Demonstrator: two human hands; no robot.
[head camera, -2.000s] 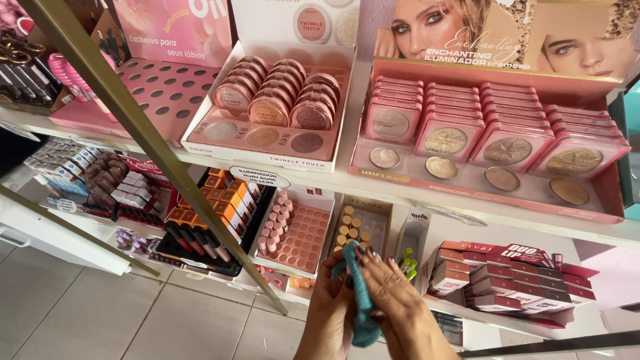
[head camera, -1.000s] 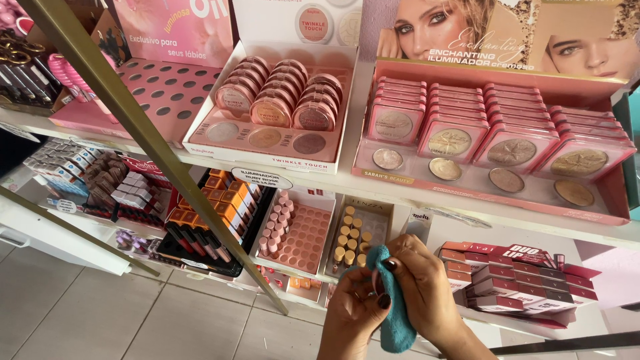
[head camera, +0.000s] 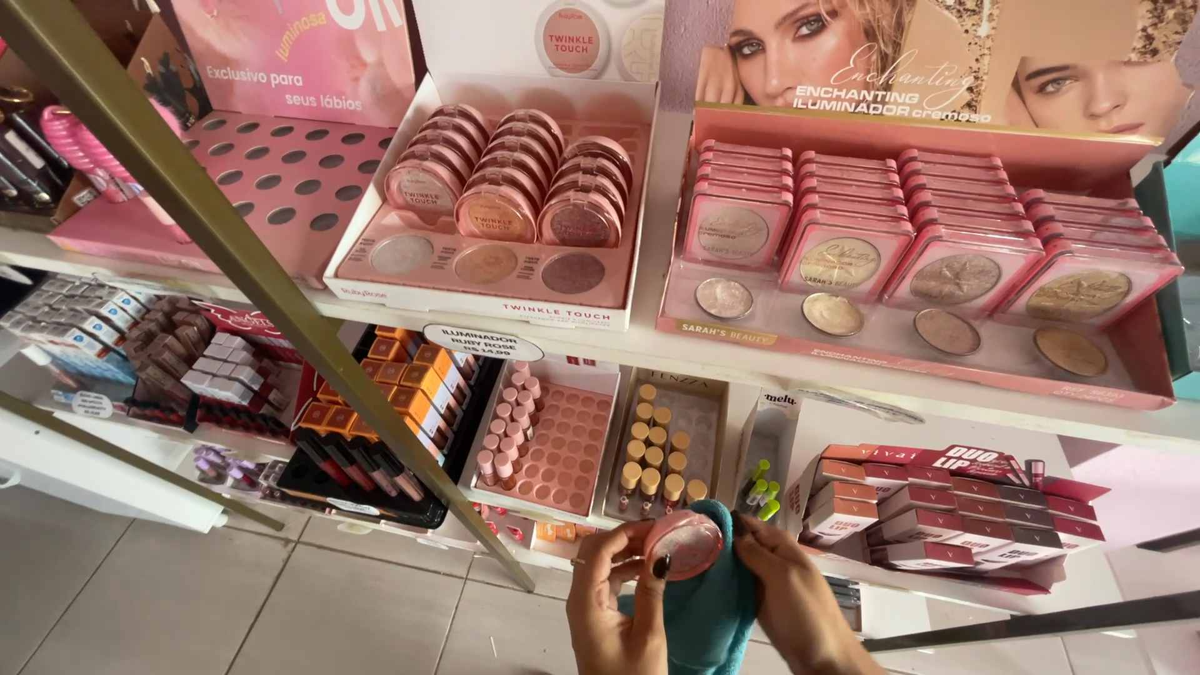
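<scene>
In front of the lower shelf, my left hand (head camera: 619, 591) grips a round pink makeup compact (head camera: 686, 546) with a clear lid, thumb on its face. My right hand (head camera: 783, 572) holds a teal cloth (head camera: 708, 614), whose upper edge touches the compact's right rim. The rest of the cloth hangs below the compact, between both hands. Above them, on the upper shelf, a pink-and-white display box (head camera: 478, 305) carries stacked round compacts (head camera: 495, 208) of similar look in three columns, with three round testers in front.
A pink display of square highlighter compacts (head camera: 848, 262) stands upper right. Below are a tray of gold-capped bottles (head camera: 656, 436), a pink-capped row (head camera: 506, 422) and boxed lip products (head camera: 975, 516). A brass-coloured metal bar (head camera: 234, 253) crosses diagonally at left. An empty-holed pink stand (head camera: 281, 178) is behind it.
The compact has come into plain view in my left hand. My hands were closed together around the teal cloth; now they are farther apart, with the cloth hanging between them.
</scene>
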